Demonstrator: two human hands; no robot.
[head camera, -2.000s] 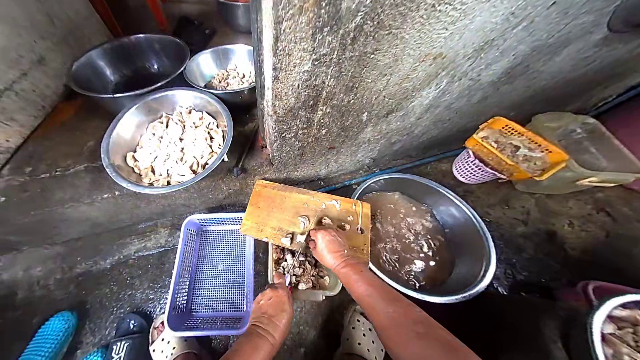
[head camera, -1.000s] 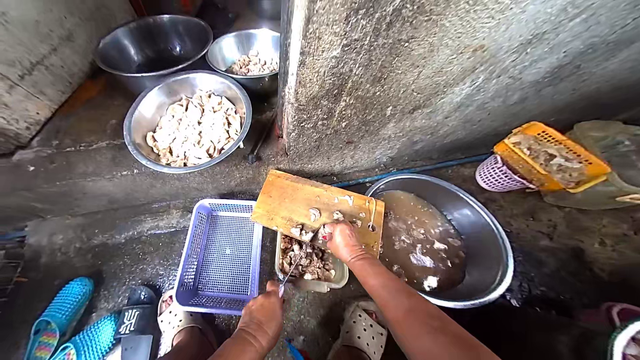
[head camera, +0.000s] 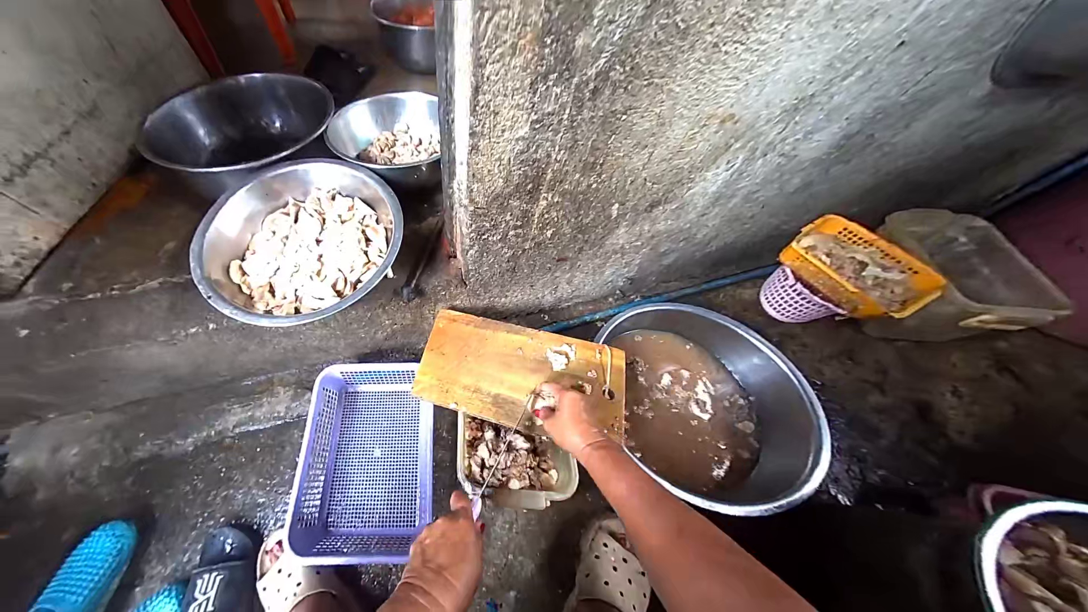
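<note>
My left hand (head camera: 448, 548) grips the light handle of a thin knife (head camera: 503, 455), its blade slanting up toward my other hand. My right hand (head camera: 568, 415) pinches a pale, wet piece of food against a wooden cutting board (head camera: 484, 361). More pale bits (head camera: 561, 357) lie on the board near its cord. Beneath the board is a translucent plastic container (head camera: 565, 484) holding dark and pale chopped pieces (head camera: 510, 459). The board's right end overlaps the rim of a large metal basin (head camera: 795, 408) of murky brown water with pale pieces floating in it.
A purple mesh basket (head camera: 374, 459) stands left of the container. Behind it, a metal bowl (head camera: 208, 229) holds pale pieces, near a dark basin (head camera: 234, 127) and a smaller bowl (head camera: 382, 110). A concrete wall (head camera: 680, 144) rises ahead. An orange basket (head camera: 867, 263) sits at right; sandals (head camera: 612, 565) are below.
Pale pieces on the board near my right hand are arranged differently from before. Both hands remain at the board and container, with the knife still in my left hand.
</note>
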